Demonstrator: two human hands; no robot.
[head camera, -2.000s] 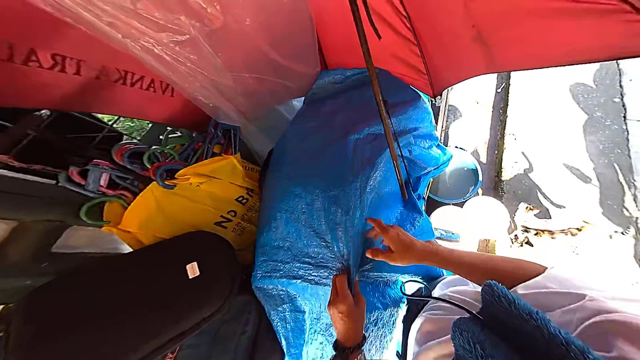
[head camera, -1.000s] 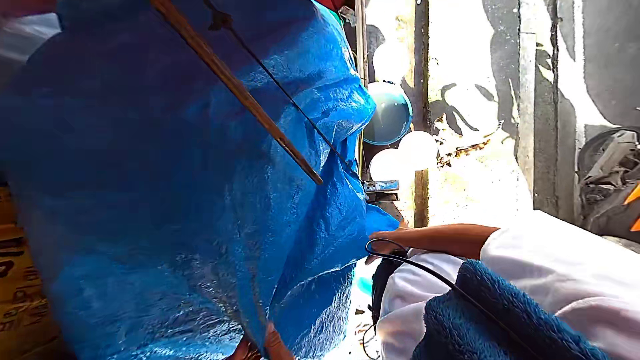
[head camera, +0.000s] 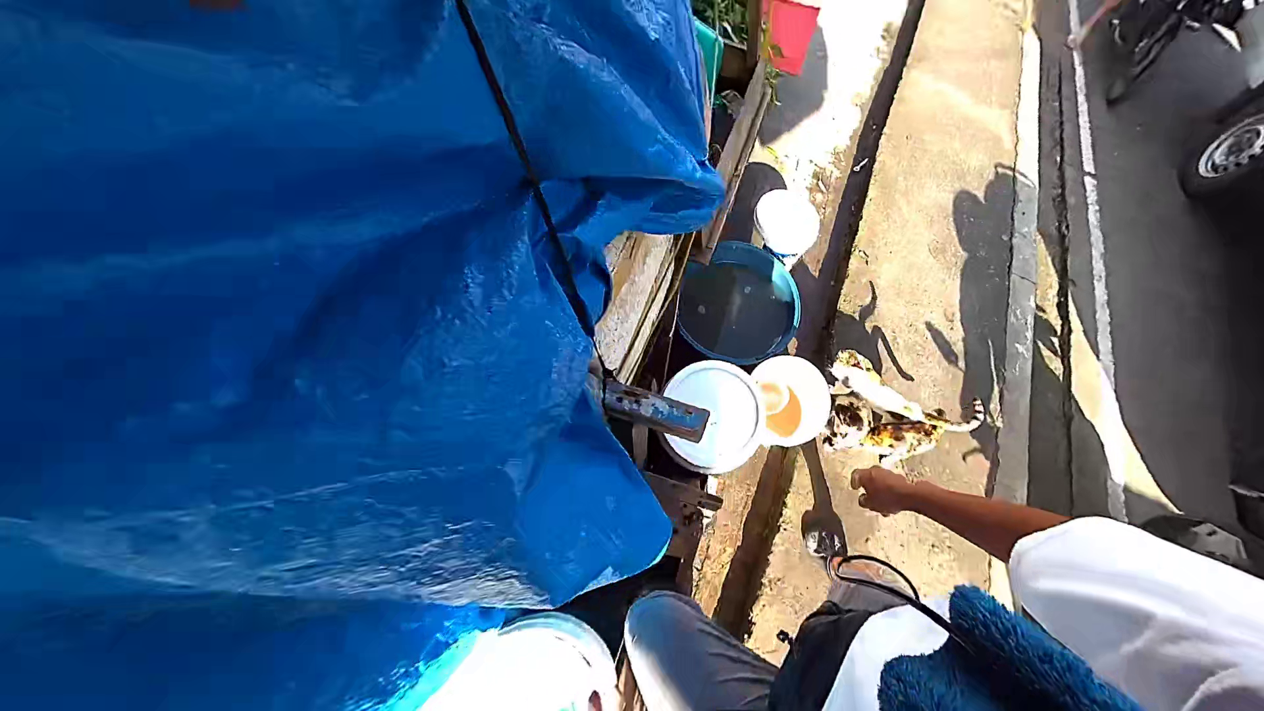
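My right hand (head camera: 882, 491) is out over the pavement, its fingers curled, with nothing visible in them. Just beyond it stand two patchy cats, a white and orange one (head camera: 879, 387) and a darker calico (head camera: 904, 435). Away from the hand, a blue tarpaulin (head camera: 395, 346) covers the left half of the view, with a black cord (head camera: 513, 128) across it. The cord runs to the end of a worn metal bar (head camera: 657, 410) at the tarpaulin's edge. My left hand is out of sight.
White round containers (head camera: 713, 420), (head camera: 787, 222) and a blue tub of dark liquid (head camera: 739, 306) stand beside the tarpaulin. An orange-stained white container (head camera: 795, 400) is close to the cats. Beyond the kerb (head camera: 1017, 346) is a vehicle wheel (head camera: 1234, 148). A blue fluffy towel (head camera: 987, 662) hangs at my front.
My right hand has come off the tarpaulin and is now over the pavement. My left hand, on the tarpaulin earlier, has left the view. The view has swung toward the street.
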